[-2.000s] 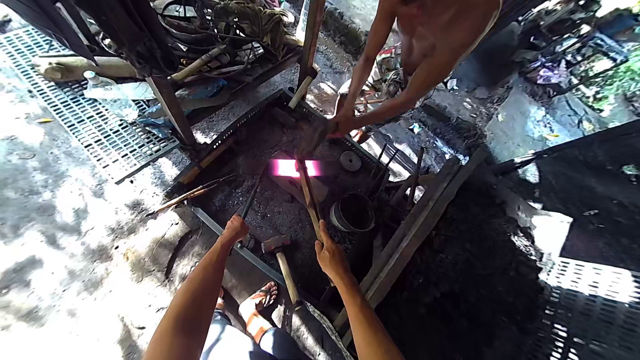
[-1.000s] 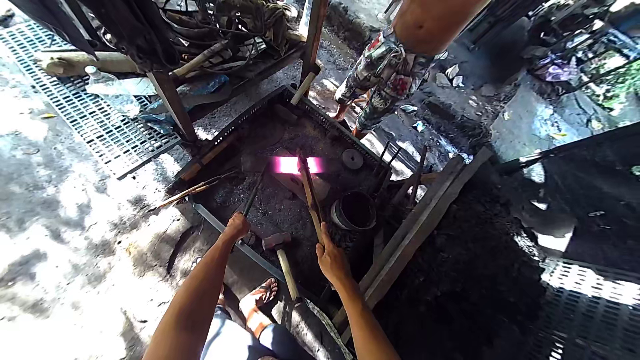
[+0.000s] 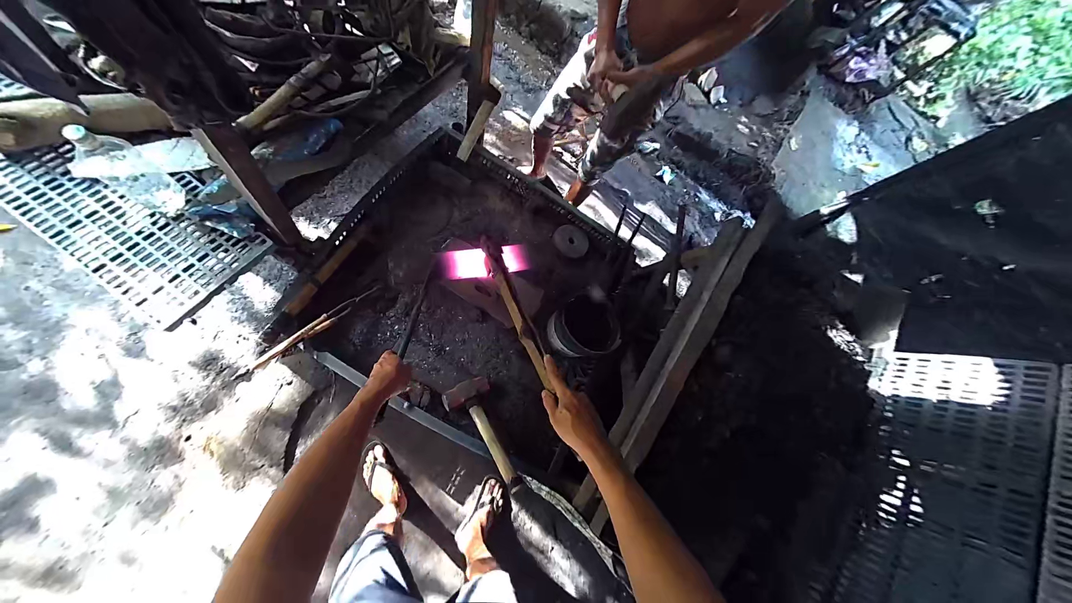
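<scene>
A glowing, pink-white metal bar [image 3: 469, 264] lies across a block in the middle of the dark forge bed. My left hand [image 3: 389, 374] grips a thin dark rod [image 3: 412, 322], whose far end reaches close to the bar's left end. In my right hand [image 3: 571, 410] is a long wooden handle [image 3: 523, 331]; its dark far end lies over the glowing bar. Between my hands, a sledgehammer [image 3: 466, 393] rests at the near edge with its pale handle toward my feet.
A round metal container [image 3: 584, 325] and a ring-shaped disc [image 3: 571, 241] are at the right of the bed. Long timbers [image 3: 682, 343] border that side. Another person [image 3: 620, 75] stands beyond the far edge. Sticks [image 3: 301, 335] and a plastic bottle [image 3: 117, 163] lie left.
The other person, bent over the bed with arms reaching toward the bar two seconds ago, has drawn back and now stands with hands together at the waist. My hands keep their holds.
</scene>
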